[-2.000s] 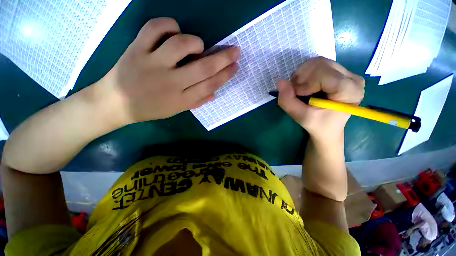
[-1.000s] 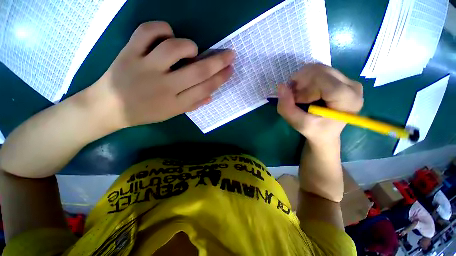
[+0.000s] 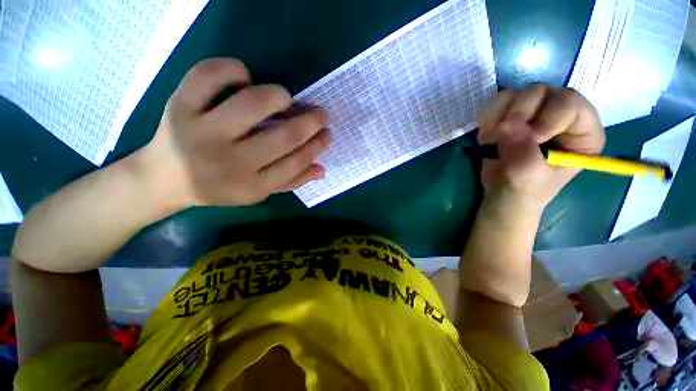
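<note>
A white printed sheet (image 3: 404, 99) with a fine grid lies slanted on the dark green worktop. My left hand (image 3: 240, 141) rests on its lower left end, fingers bent and close together. My right hand (image 3: 538, 134) is at the sheet's right edge and holds a yellow marker pen (image 3: 599, 162). The pen's dark tip end points left, near the sheet's lower right edge; whether it touches anything cannot be told. The pen and right fingers are slightly blurred.
A left sheet pile (image 3: 84, 69) lies at the upper left, and a right sheet pile (image 3: 629, 65) at the upper right. A loose sheet (image 3: 652, 179) lies at the far right. Beyond the worktop edge are cardboard boxes (image 3: 546, 305), red bins (image 3: 662, 279) and people (image 3: 652, 336).
My right hand has moved right with the pen, from the sheet's lower edge to its right side. My left hand has moved slightly down and left.
</note>
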